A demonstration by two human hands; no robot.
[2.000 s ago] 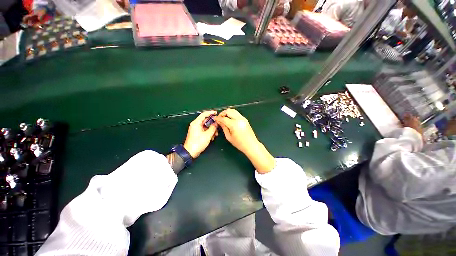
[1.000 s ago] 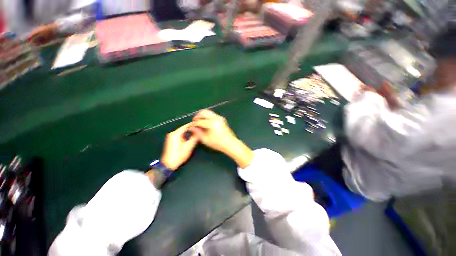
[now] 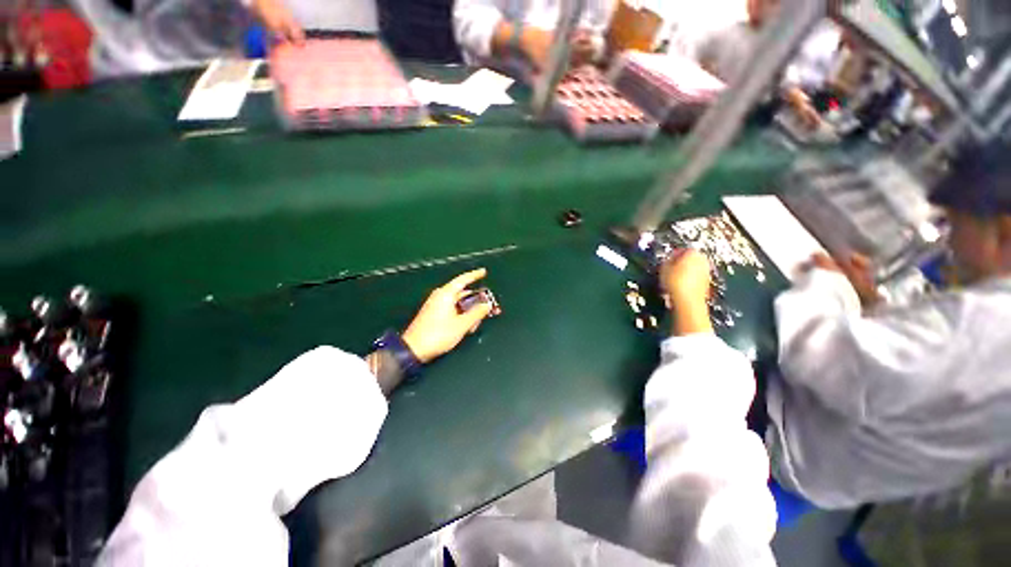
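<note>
My left hand (image 3: 446, 317) is over the green bench and holds a small dark-and-silver unit (image 3: 477, 300) between thumb and fingers. My right hand (image 3: 687, 277) is at the pile of small loose parts (image 3: 721, 241); its fingertips are over the dark parts, and whether they hold one cannot be told. A few small pale parts (image 3: 635, 305) lie left of this hand. A white label (image 3: 611, 257) lies beside the pile. A black tray (image 3: 78, 443) at far left holds several units with round silver tops.
A metal post (image 3: 710, 138) rises behind the pile. A lone small black piece (image 3: 571, 218) lies left of it. Pink-topped trays (image 3: 338, 80) and papers (image 3: 218, 89) are at the back. A person in a white smock (image 3: 876, 377) works at right, by a long white sheet (image 3: 773, 234).
My right hand has left my left hand and moved right to the parts pile. My left hand still holds the unit, now more exposed. The view has shifted.
</note>
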